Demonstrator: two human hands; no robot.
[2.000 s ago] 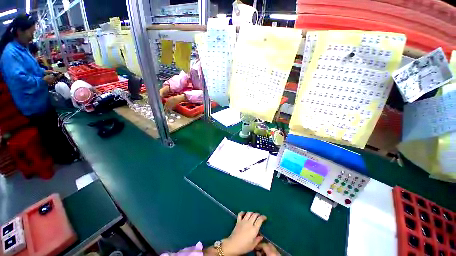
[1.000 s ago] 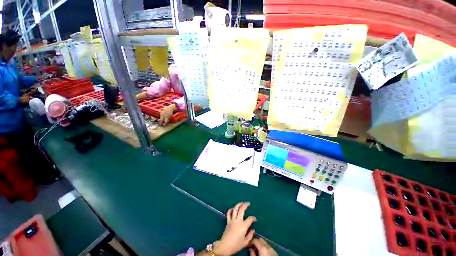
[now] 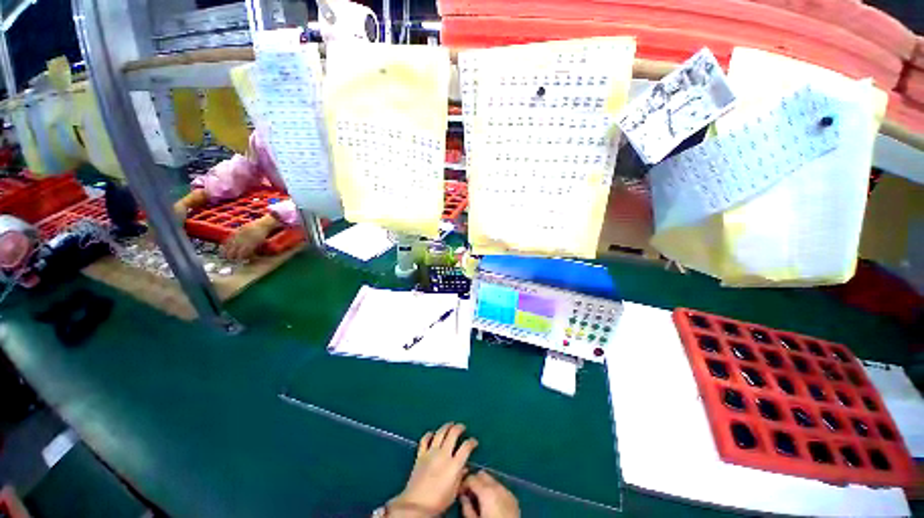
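My left hand [image 3: 438, 467] lies on the green mat [image 3: 517, 420] at the lower middle, back up, fingers pointing away and slightly bent. My right hand [image 3: 490, 496] is beside it, touching or very near, with fingers curled; the frame's bottom edge cuts it off. No object shows in either hand, but the right palm is hidden. Ahead lies the open record notebook [image 3: 377, 334] with a dark pen [image 3: 430, 329] on it. The test instrument [image 3: 547, 316] stands right of it, screen lit. A small white card [image 3: 559, 372] is in front of the instrument.
A red compartment tray [image 3: 721, 390] with dark watch bodies rests on a white board [image 3: 648, 425] at right. Printed sheets [image 3: 542, 152] hang from the shelf, with red trays [image 3: 648, 25] stacked above. Beyond a metal post [image 3: 152, 172], another person's hands [image 3: 246, 239] are over a red tray.
The view has swung right, so the compartment tray now shows more fully and the person in blue is out of view. Both hands stay together near the mat's front edge.
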